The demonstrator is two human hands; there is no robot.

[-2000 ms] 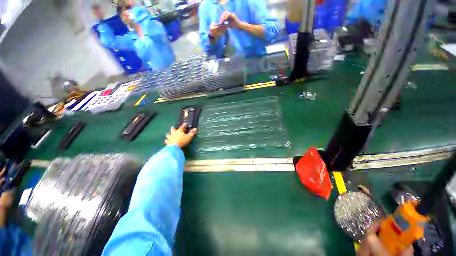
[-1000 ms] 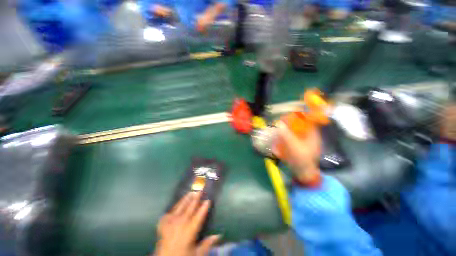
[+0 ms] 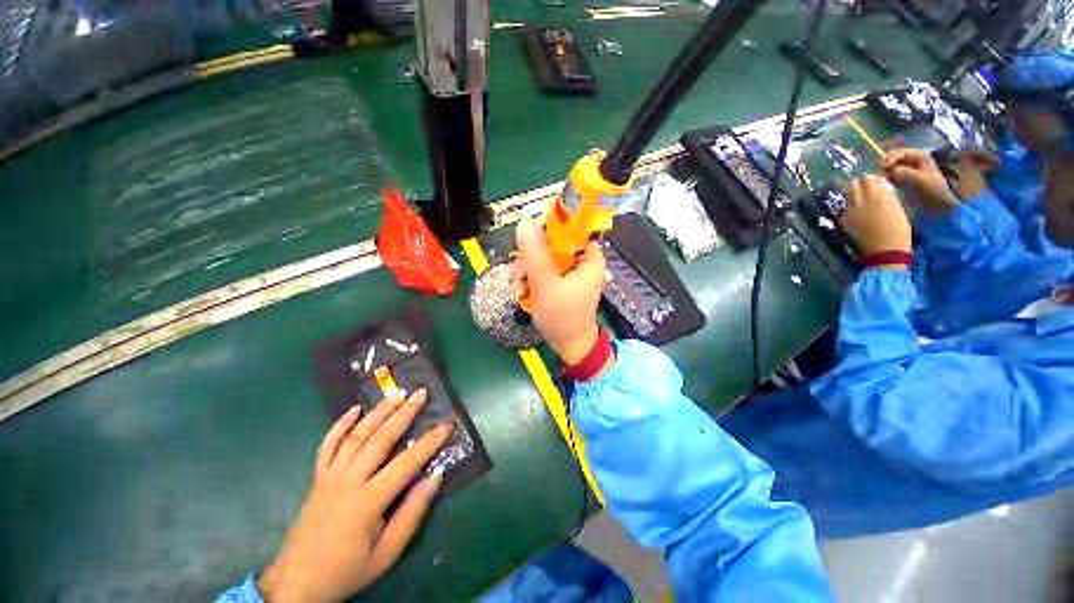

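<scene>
A black phone assembly (image 3: 406, 383) with an orange mark and silver parts at its ends lies in a dark holder (image 3: 463, 406) on the green bench. My left hand (image 3: 365, 483) lies flat over it, fingers spread, fingertips on its middle. My right hand (image 3: 563, 289) is shut around the orange-yellow electric screwdriver (image 3: 583, 212), held upright over the screw dish (image 3: 501, 309). The tool's tip is at the dish, mostly hidden by my hand. Grey screws fill the dish.
A red plastic bag (image 3: 412, 245) lies at the foot of the metal post (image 3: 455, 130). Another phone assembly (image 3: 636, 289) lies right of the screwdriver. A black cord (image 3: 771, 224) hangs further right. A neighbouring worker's hands (image 3: 877, 218) work at the right. A clear tray (image 3: 236, 177) lies on the conveyor.
The view has turned right and sharpened. Since the earliest frame, my left hand has gone from a unit on the conveyor to one on the bench. The screwdriver now stands over the dish.
</scene>
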